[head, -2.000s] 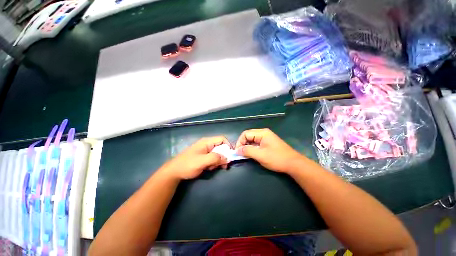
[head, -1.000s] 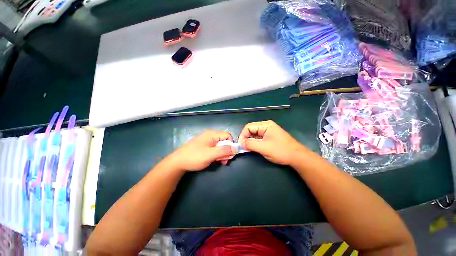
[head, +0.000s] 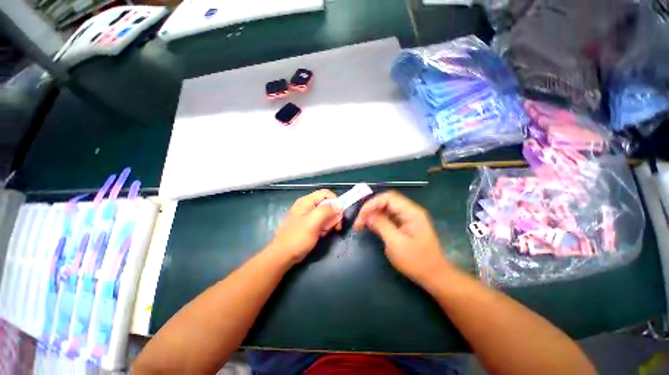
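Note:
My left hand [head: 312, 222] holds a small pale strap piece [head: 353, 196] between thumb and fingers over the dark green bench mat. The piece points up and to the right. Whether a watch head is also in this hand is hidden by the fingers. My right hand [head: 396, 228] is just right of it, apart from the piece, with its fingertips curled close together. Whether something tiny is between them cannot be seen.
Three dark-faced watch heads [head: 288, 113] lie on the white foam sheet [head: 220, 157]. A thin metal rod [head: 352, 184] lies along its near edge. A clear bag of pink straps [head: 550, 220] is at right, a bag of blue-purple straps [head: 462, 99] behind. A foam tray [head: 20, 256] stands at left.
My right hand has come off the piece and moved slightly right. The pale piece now sticks up out of my left hand. The camera view has shifted a little.

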